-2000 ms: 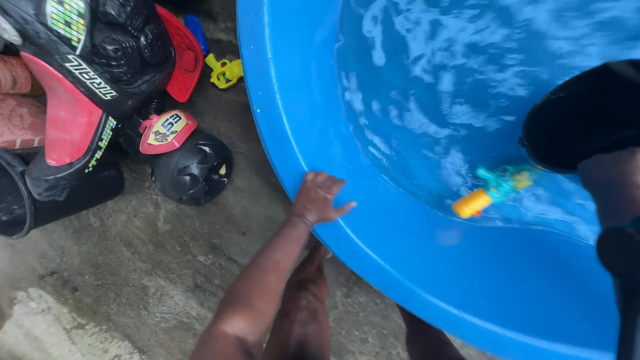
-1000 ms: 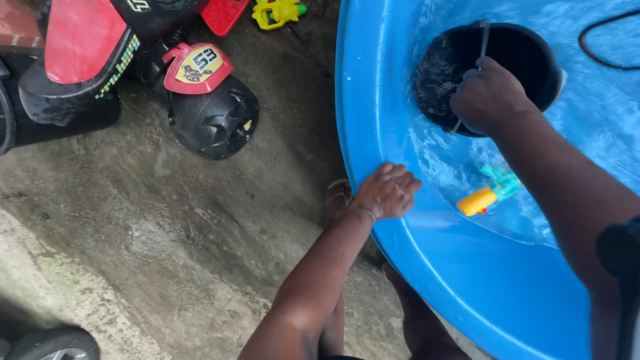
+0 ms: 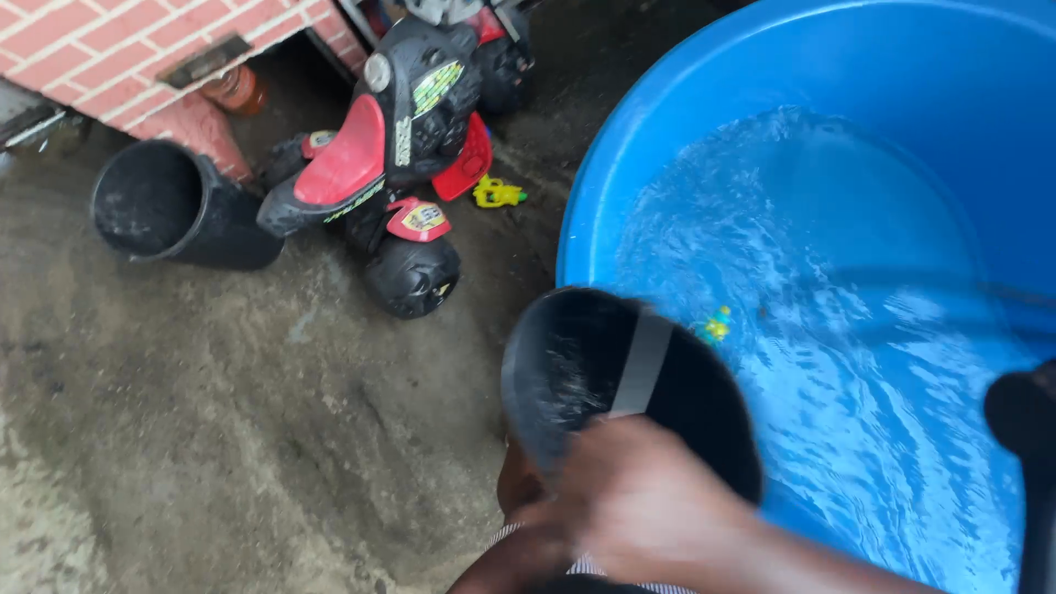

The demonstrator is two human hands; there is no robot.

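A black bucket (image 3: 536, 371) with water in it is held up over the near left rim of the blue plastic tub (image 3: 582, 239). My right hand (image 3: 635, 487), blurred, is closed on the bucket's handle (image 3: 643, 359). My left hand (image 3: 549, 528) is low beside the bucket, largely hidden behind the right hand, so its grip cannot be made out. Water (image 3: 808, 346) fills the lower part of the tub, and a turquoise and yellow toy (image 3: 714, 326) floats in it just right of the bucket.
On the wet concrete floor (image 3: 247, 412) stand a black and red toy motorbike (image 3: 342, 161) and a yellow toy water gun (image 3: 497, 192). Another black bucket (image 3: 190, 206) lies tilted near a pink brick-patterned wall (image 3: 91, 49). A dark upright object (image 3: 1031, 429) shows at the right edge.
The bucket has been lifted from the tub's water and brought left to its rim in my right hand. My left hand has left the rim. The view has shifted.
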